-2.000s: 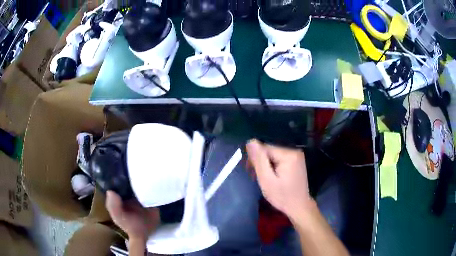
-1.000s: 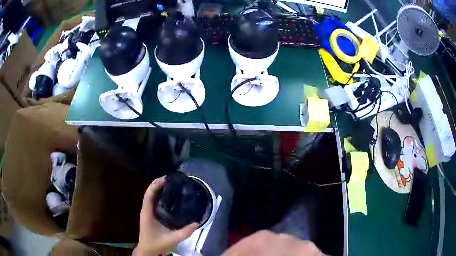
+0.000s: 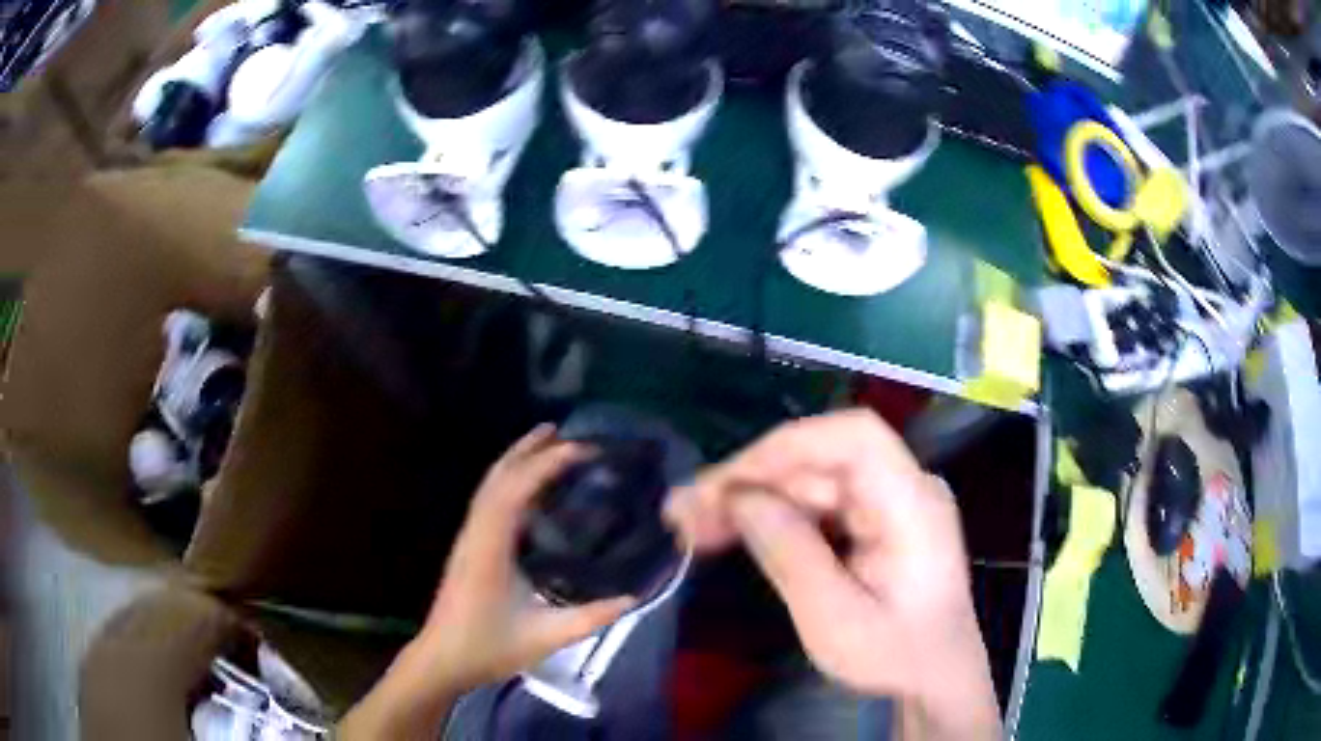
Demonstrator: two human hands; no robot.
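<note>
A white security camera with a black ball head [image 3: 601,524] is held over the lap, below the bench edge, its ball facing up. My left hand [image 3: 507,557] is wrapped around the ball from the left, thumb at its lower side. My right hand [image 3: 855,543] is at the ball's right side with thumb and forefinger pinched together. Whether something small is between these fingertips cannot be told, as they are blurred. The camera's white base [image 3: 562,695] shows partly below my left hand.
Three similar cameras [image 3: 633,214] stand on the green bench [image 3: 326,196], leads over its edge. Cardboard bins [image 3: 123,246] with cameras are at left. At right are tape rolls [image 3: 1104,174], a power strip [image 3: 1145,340], a mouse [image 3: 1172,495] on a round mat and a black slab [image 3: 1205,651].
The held camera has gone from sideways to ball up. My right hand has come up from the lower edge to the ball's right side. The view has shifted and tilted.
</note>
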